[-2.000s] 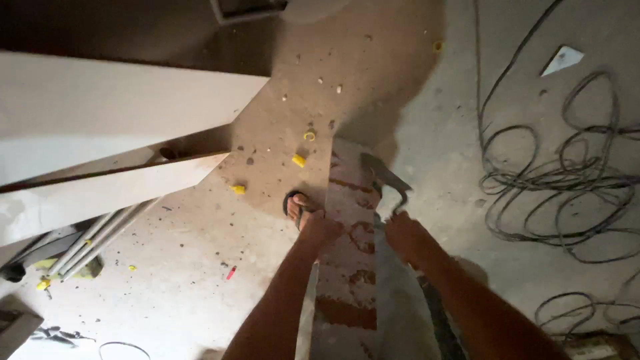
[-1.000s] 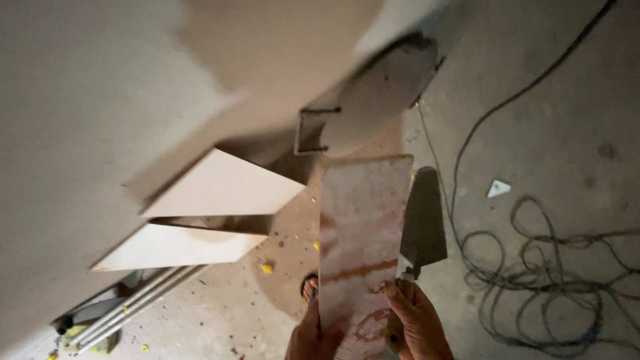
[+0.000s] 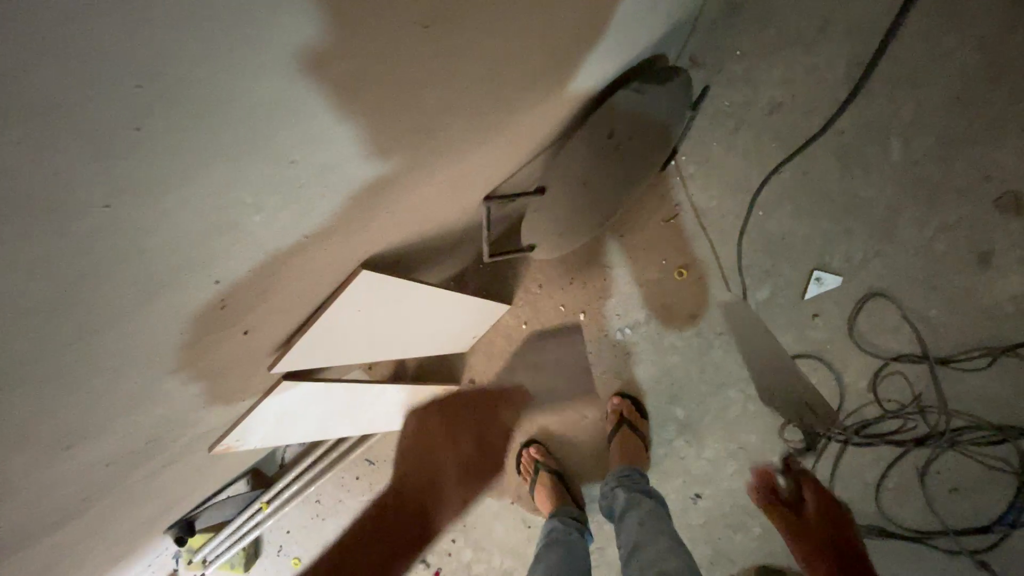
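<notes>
My left hand (image 3: 472,432), blurred, is at lower centre. It is closed on the near part of a flat grey-brown tile strip (image 3: 556,368), whose far end shows beyond the fingers just ahead of my feet. At lower right, my right hand (image 3: 800,508) grips the handle of a trowel; its long tapered metal blade (image 3: 772,364) points ahead and to the left, over the concrete floor. The two hands are well apart. Motion blur hides how the left fingers lie on the strip.
Two cut white tiles (image 3: 392,324) (image 3: 344,412) lean by the wall at left, above pale rods (image 3: 288,500). A grey oval pan-like object (image 3: 612,160) with a metal frame is ahead. A tangled black cable (image 3: 920,432), a white tile offcut (image 3: 822,283) and a yellow ring (image 3: 681,274) lie on the floor.
The hands, together at the strip a second ago, are now wide apart. The left has moved left with the strip, and the right has moved right with the trowel.
</notes>
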